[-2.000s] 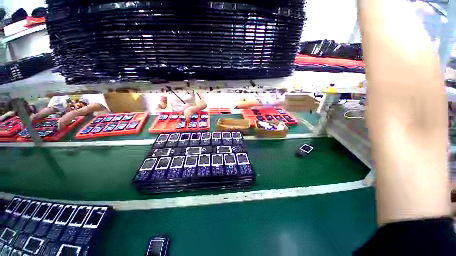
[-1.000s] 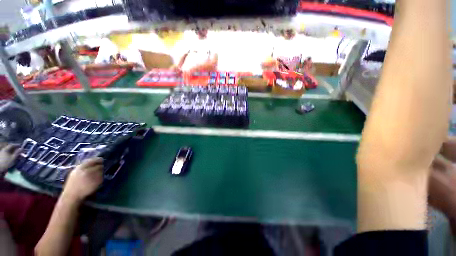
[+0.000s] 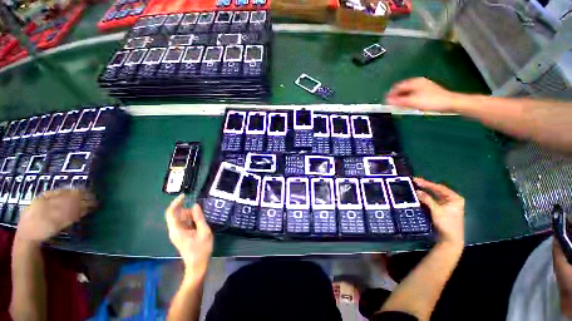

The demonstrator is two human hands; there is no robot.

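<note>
A black phone tray lies on the green bench in front of me, filled with dark keypad phones with silver-white screen frames. Two upright rows flank a sideways middle row. The lower-left phone sits tilted, and one top-row phone sits higher than its neighbours. My left hand is at the tray's lower-left corner, fingers apart and empty. My right hand is curled round the tray's right edge; its grip is partly hidden. A single phone with a pale lower section lies left of the tray.
Stacked phone trays stand on the belt beyond the pale rail. Two loose units lie on the belt. Another person's hand reaches in from the right; another hand is over the left tray. Metal mesh is at right.
A filled tray now lies before me where bare bench showed. My raised right arm has come down to its right edge, and my left hand has appeared. Another loose unit shows on the belt.
</note>
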